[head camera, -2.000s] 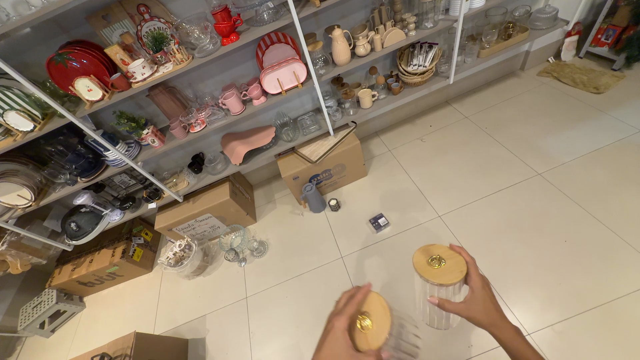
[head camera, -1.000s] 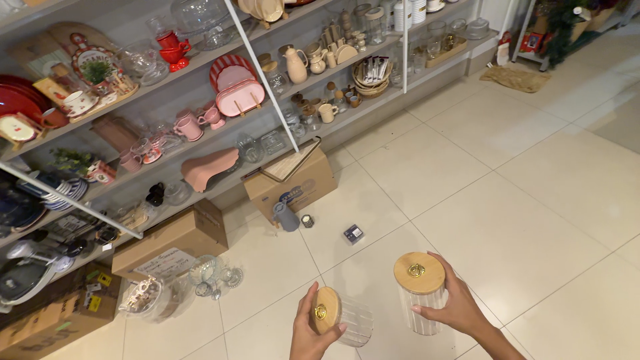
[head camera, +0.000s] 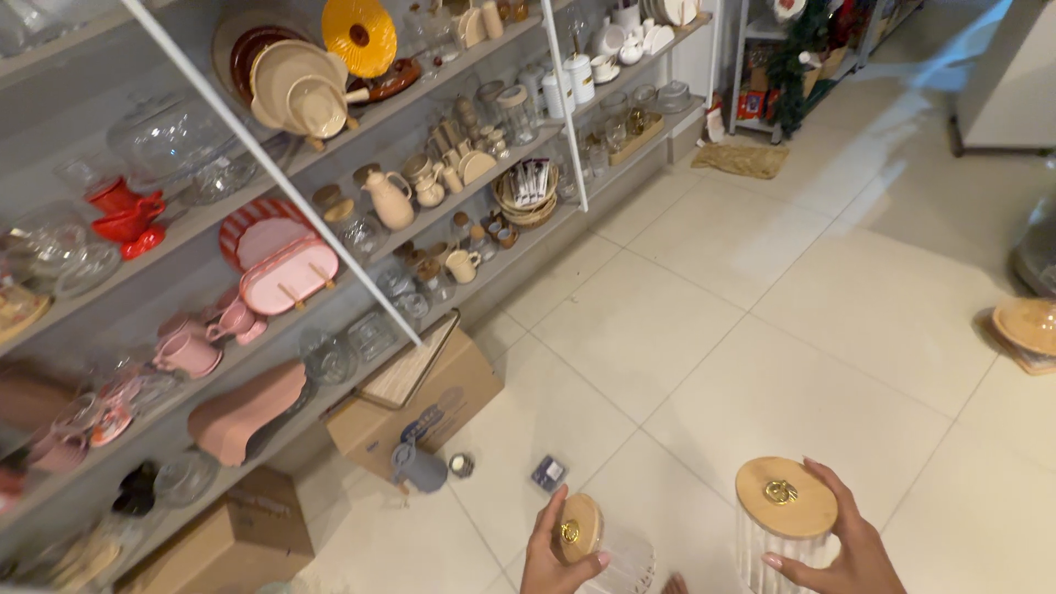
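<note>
My left hand (head camera: 554, 549) holds a ribbed clear glass jar (head camera: 623, 565) by its wooden lid (head camera: 581, 526), which has a gold-coloured knob; this jar is tilted, its lid toward the left. My right hand (head camera: 850, 540) grips a second ribbed glass jar (head camera: 767, 553), more upright, with a round wooden lid (head camera: 785, 497) and a gold-coloured ring knob. The two jars are apart, side by side above the tiled floor. The lower parts of both hands run out of the view.
Shelves (head camera: 363, 396) of crockery and glassware line the left. On the floor stand a cardboard box (head camera: 429, 404), a grey-blue jug (head camera: 419, 467), a small dark box (head camera: 549, 473) and an open carton (head camera: 239, 528). A wooden-lidded item (head camera: 1027, 326) is at the right edge.
The view has swung toward the right, showing more of the shelves' far end. My left hand's jar, blurred two seconds ago, appears farther from the right one. Both hands keep their jars.
</note>
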